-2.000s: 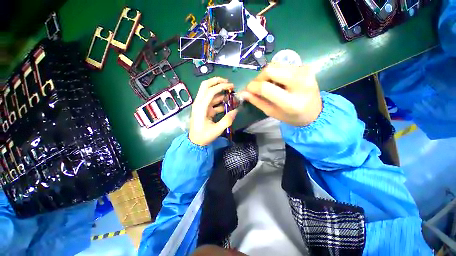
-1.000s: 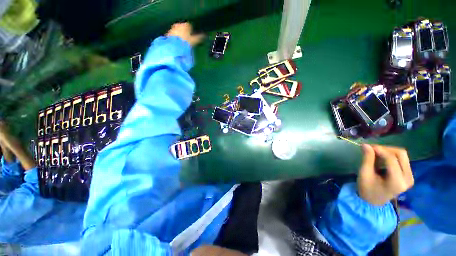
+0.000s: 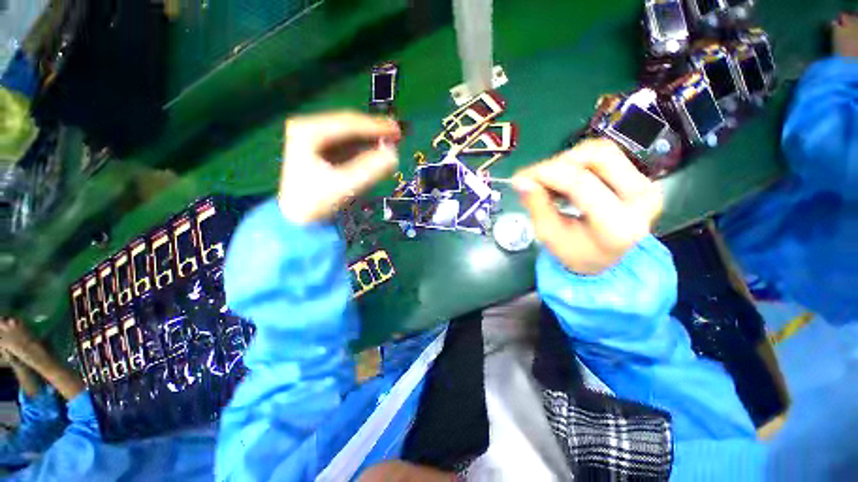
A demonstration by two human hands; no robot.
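My left hand (image 3: 339,165) is raised over the bench, left of the screen pile, with thumb and fingers curled towards each other. A small dark reddish spot shows at its fingertips; I cannot tell if it is a held part. My right hand (image 3: 593,202) pinches a thin pale tool (image 3: 501,180), which points left towards the pile. The LCD modules (image 3: 440,177) lie overlapping between my hands. The small round dish (image 3: 514,232) sits just left of my right hand. Loose front housings (image 3: 489,138) lie behind the pile.
A black blister tray (image 3: 169,377) with rows of units is at left. Cream housings (image 3: 371,272) lie near my left sleeve. One dark-screened unit (image 3: 384,85) lies farther back. A pale post (image 3: 475,47) stands behind. Screen assemblies (image 3: 696,108) are heaped at right. Co-workers' arms show on both sides.
My left hand has come back from its far reach towards the pile. My right hand has moved left from the bench's front right, still with the thin tool. The view has shifted.
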